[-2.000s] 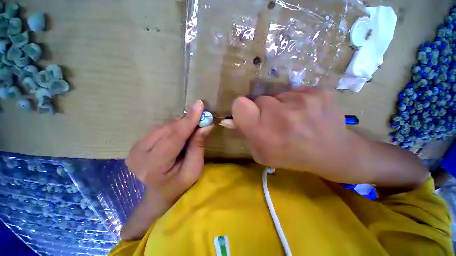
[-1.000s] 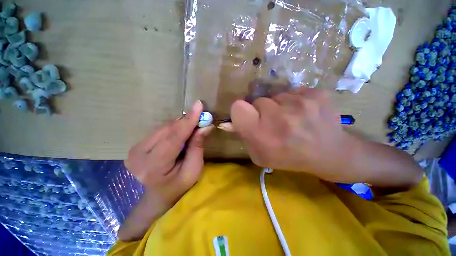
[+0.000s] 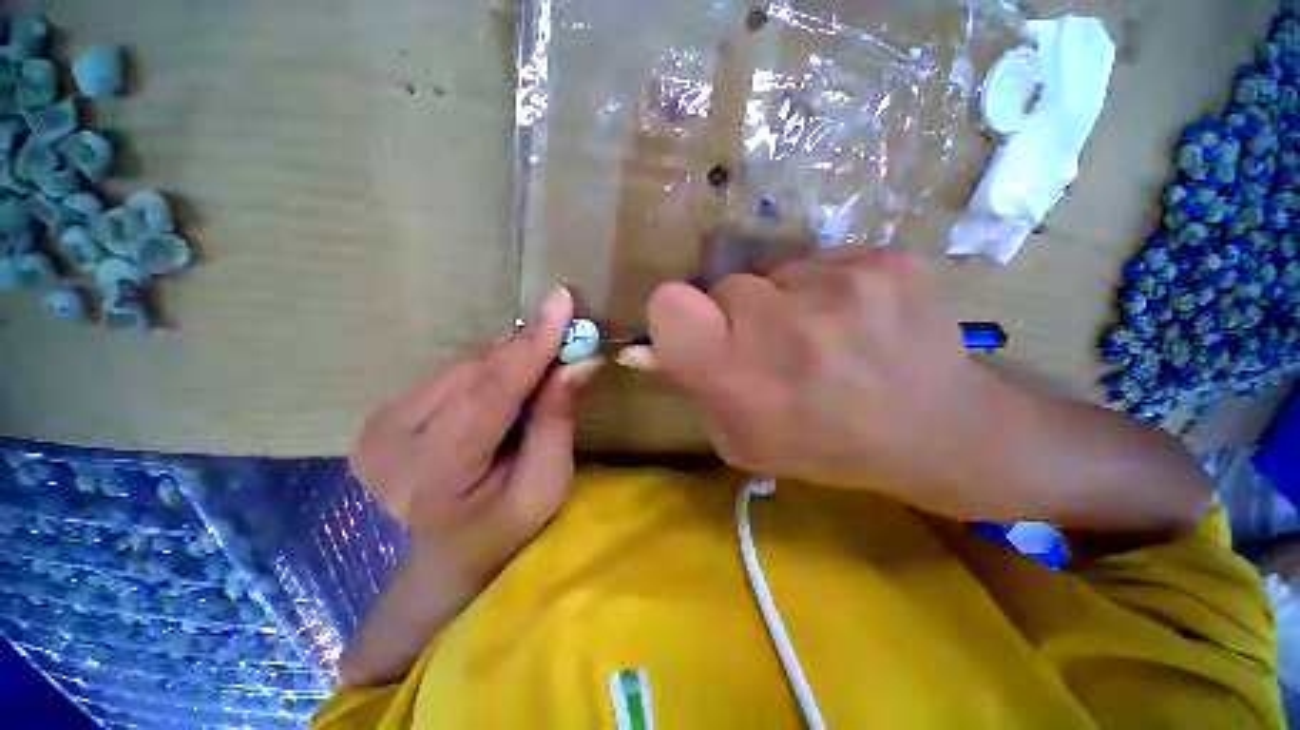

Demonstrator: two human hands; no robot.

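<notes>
My left hand (image 3: 478, 414) pinches a small blue-and-white toy head (image 3: 578, 340) between thumb and fingertips, near the bench's front edge. My right hand (image 3: 813, 371) is closed around a slim tool, probably the craft knife; its blue end (image 3: 984, 335) sticks out past the hand on the right. The thin tip points left at the toy head. Whether it touches the head cannot be told. The rest of the tool is hidden in the hand.
A clear plastic sheet (image 3: 642, 157) lies ahead on the brown bench (image 3: 328, 214). White tissue (image 3: 1055, 143) with a round white item is beside it. Pale cups (image 3: 86, 157) lie far left, a dense blue-grey pile (image 3: 1212, 243) far right. A clear blister tray (image 3: 129, 571) is lower left.
Both hands keep the same grip and pose. The hands, the sheet and the tissue appear slightly further left in the picture.
</notes>
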